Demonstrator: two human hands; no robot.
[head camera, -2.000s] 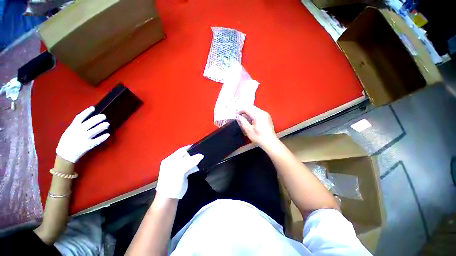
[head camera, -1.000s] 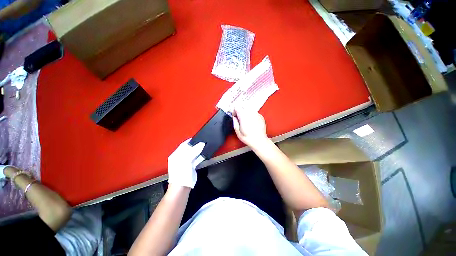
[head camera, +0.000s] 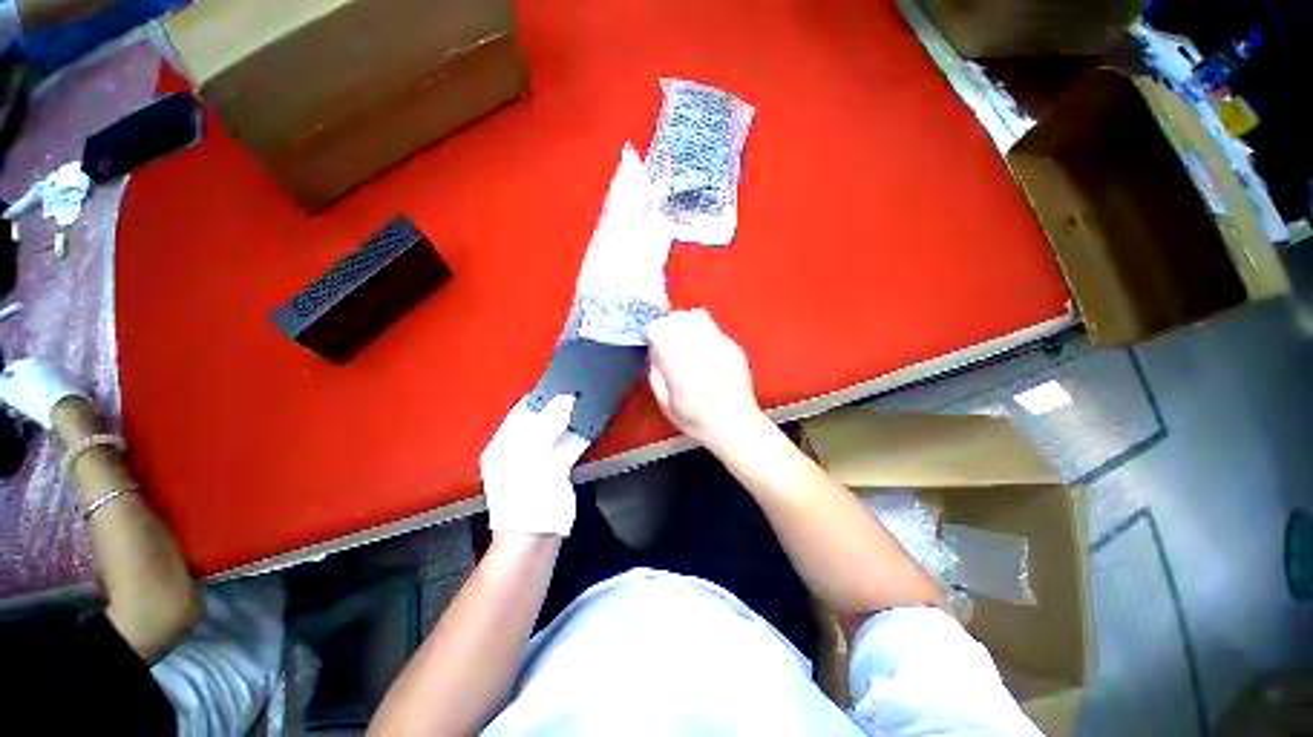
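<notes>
My left hand (head camera: 530, 468), in a thin white glove, holds the near end of a black unit (head camera: 593, 382) at the table's front edge. The unit's far end is inside a whitish bubble bag (head camera: 625, 274). My bare right hand (head camera: 700, 372) grips the bag's mouth at its right side. The bag's empty part points away from me. A filled bubble bag (head camera: 701, 159) lies just beyond, on the red table (head camera: 864, 245). Another black unit (head camera: 366, 288) with a dotted face lies on the table at the left.
A closed carton (head camera: 360, 87) stands at the far left. Open cartons (head camera: 1130, 216) are at the right end. An open supply carton (head camera: 1058, 576) with clear bags is below right. A neighbour's gloved hand (head camera: 36, 392) and a dark unit (head camera: 141, 138) are at the left.
The unit's far end has gone into the bubble bag, which has swung left and upright. The neighbour's hand has let go of the left unit and moved away left.
</notes>
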